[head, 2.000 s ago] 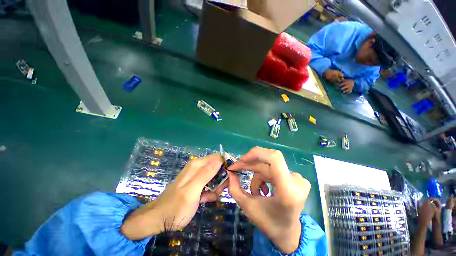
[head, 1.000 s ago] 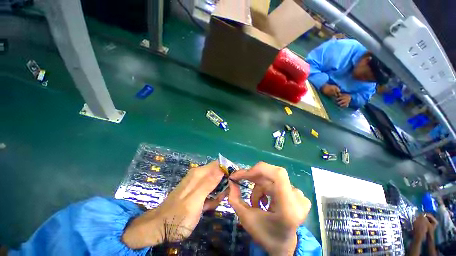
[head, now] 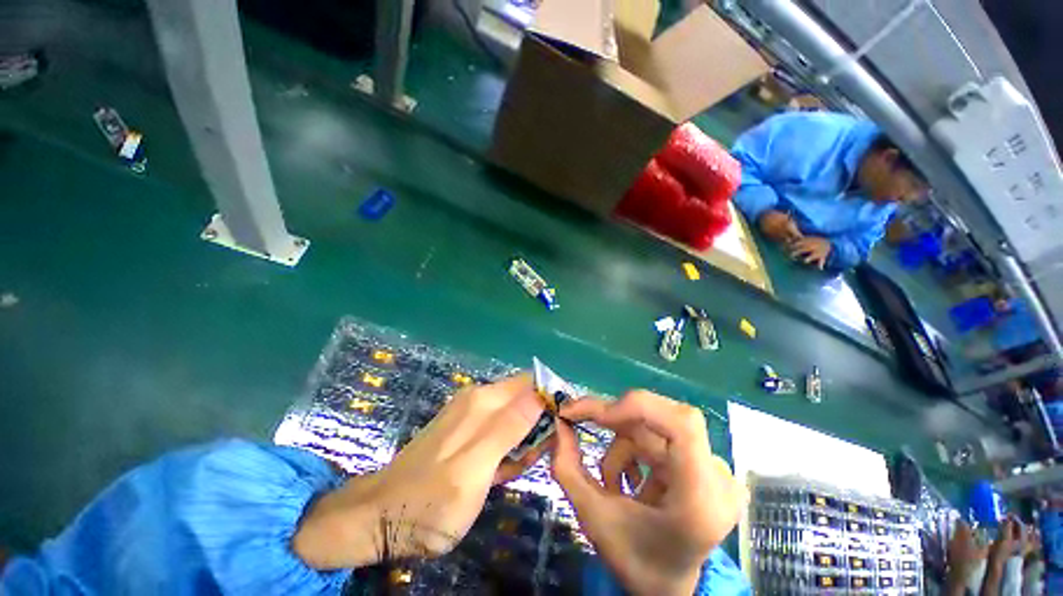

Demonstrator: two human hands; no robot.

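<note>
My left hand (head: 449,466) is closed on a small electronic unit (head: 535,437), holding it above the tray. A white-silver flap with a yellow-orange edge (head: 546,378) sticks up from the fingertips. My right hand (head: 653,472) has thumb and forefinger pinched on a small dark part or thin lead at the unit's top; the fingers hide what exactly. The clear blister tray (head: 338,402) with black-and-orange parts lies under both hands, partly covered by them.
Several units (head: 533,282) lie on the green surface (head: 443,250), with a blue piece (head: 375,204) and yellow pieces (head: 747,328). Stacked trays (head: 830,538) stand on a white sheet (head: 793,448) at right. A grey post (head: 222,116), carton (head: 577,128), red bundle (head: 682,192) and a person in blue (head: 816,175) are beyond.
The view has shifted, so the post, carton and loose units appear further right. The white-silver flap stands up more visibly than two seconds ago. Both hands stay together at the unit.
</note>
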